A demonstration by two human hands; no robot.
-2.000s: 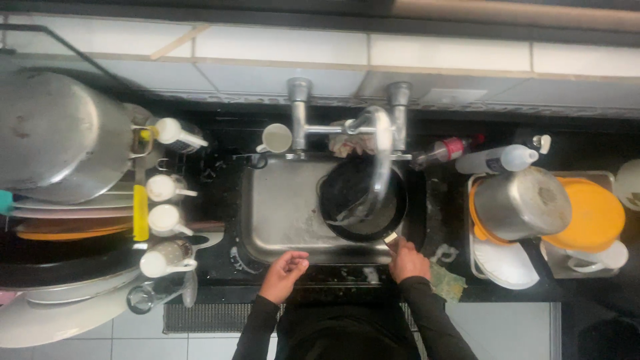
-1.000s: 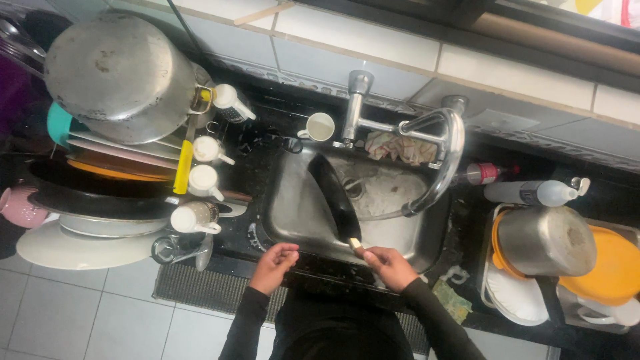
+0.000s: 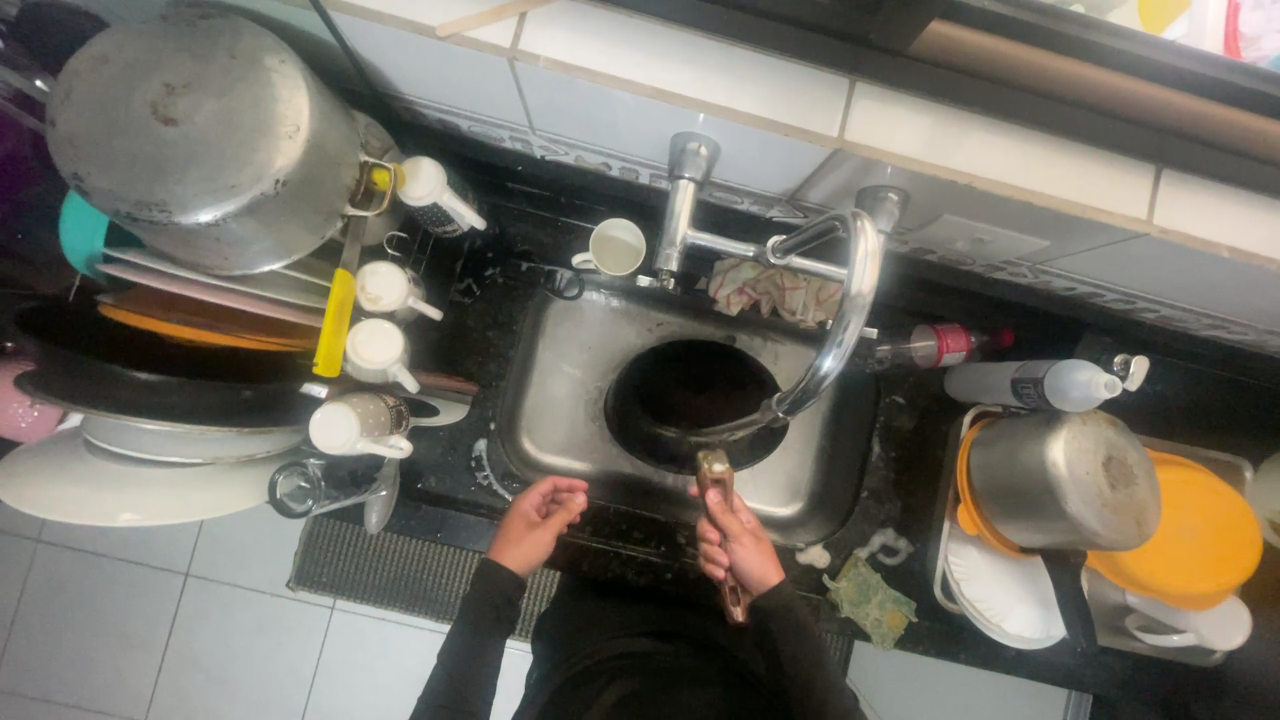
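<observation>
My right hand is closed around the brown handle of a black frying pan, which lies over the steel sink basin with its dark inside facing up. Water from the curved chrome faucet appears to run into the pan near its handle side. At the basin's front left edge is my left hand, holding nothing, its fingers curled loosely with the thumb near the fingertips. A worn green sponge cloth lies on the counter to the right of my right hand.
Left of the sink stands a rack load: a large aluminium pot, plates, pans and several mugs. Behind the basin are a white mug and a crumpled cloth. Bottles, a small pot and orange lids stand right.
The pan was tilted on edge one second ago and now shows its round inside under the faucet. My right hand has kept hold of its handle. The view has shifted and turned.
</observation>
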